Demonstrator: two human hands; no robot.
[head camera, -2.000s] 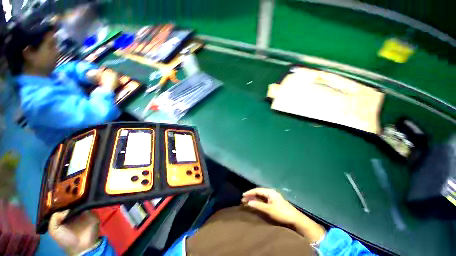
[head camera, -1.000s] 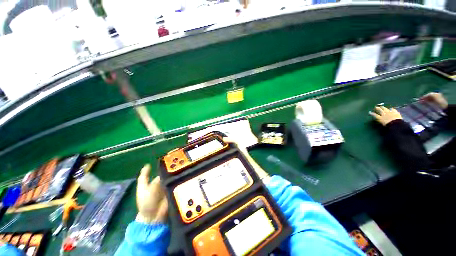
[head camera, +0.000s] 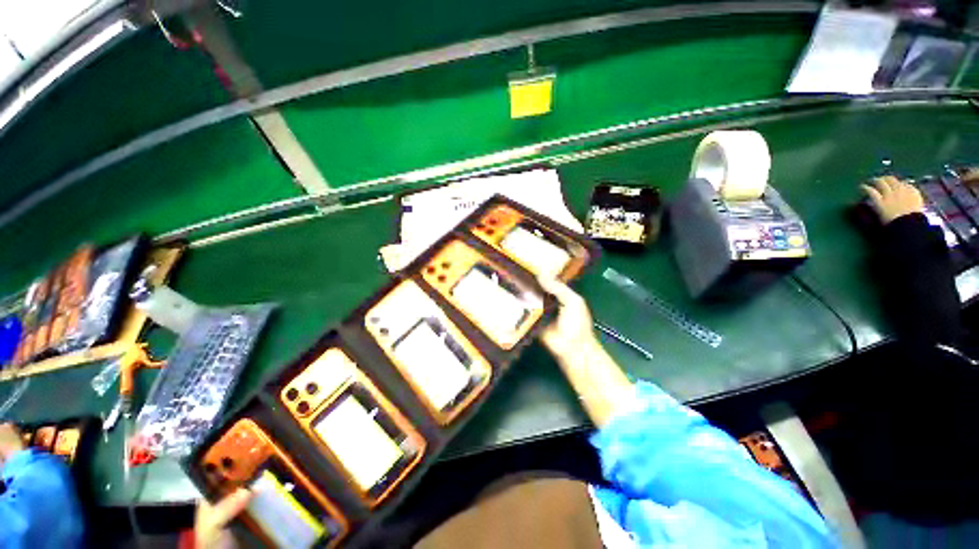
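A long black phone tray (head camera: 341, 341) is held up slantwise over the bench, its far right end higher in the picture. Each slot holds an orange-rimmed phone housing (head camera: 429, 352) with a three-lens corner and a pale rectangle. My left hand (head camera: 218, 517) grips the lower left end and is cut off by the picture's bottom edge. My right hand (head camera: 569, 322) grips the tray near its right end, its fingers partly behind the tray's edge.
Behind the tray lie a cream sheet (head camera: 483, 204) and a small-parts box (head camera: 623, 217). To the right are the tape dispenser (head camera: 735, 241), a clear strip (head camera: 663, 308) and tweezers (head camera: 623, 340). A bubble bag (head camera: 204, 375) and air gun (head camera: 134, 370) lie left. Other people's arms show at both sides.
The tray has turned from pointing towards me to lying slantwise across the view, and all its housings now show. My left hand, apart and open before, now holds its lower left end.
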